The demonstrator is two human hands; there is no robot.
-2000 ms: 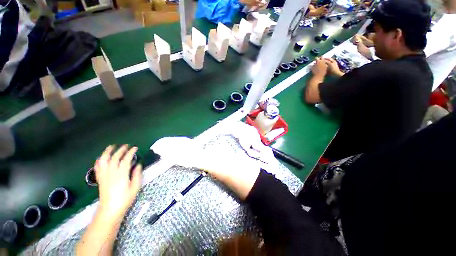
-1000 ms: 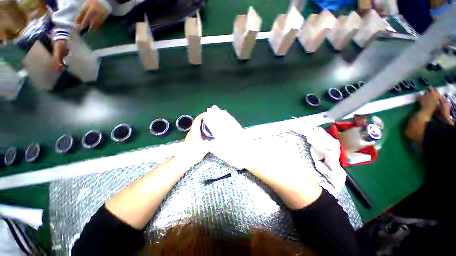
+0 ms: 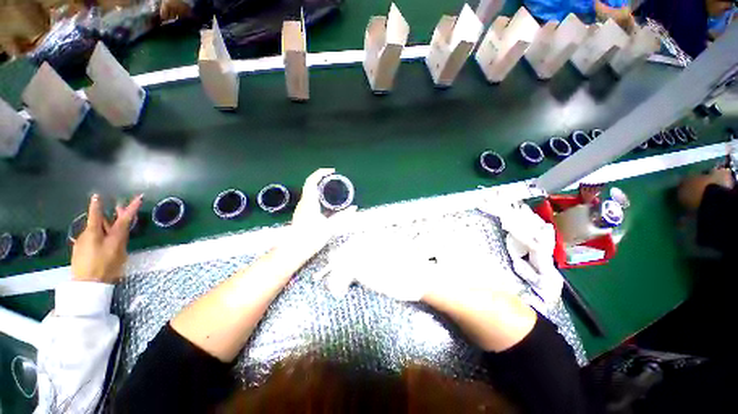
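My left hand (image 3: 309, 212) is at the near edge of the belt, its fingers around the left side of a black lens-like unit (image 3: 336, 192) with a pale ring and dark centre facing up. My right hand (image 3: 384, 263), in a white glove, is lower and to the right, over the bubble wrap mat (image 3: 307, 323). The glove is overexposed, so its fingers and anything in them are unclear. A small dark spot shows beside it. The thin black stick is not otherwise visible.
More lens-like units (image 3: 273, 197) stand in a row left and right on the green belt. Another person's hand (image 3: 101, 247) reaches over the left units. Open cartons (image 3: 385, 55) line the far side. A red tray (image 3: 583, 251), white cloth (image 3: 534, 242), black rod (image 3: 581, 303) and slanting post (image 3: 639, 113) are right.
My hands have parted: the left hand has moved slightly left with the unit, the right hand down and right over the stick. Another person's hand has come in at the left.
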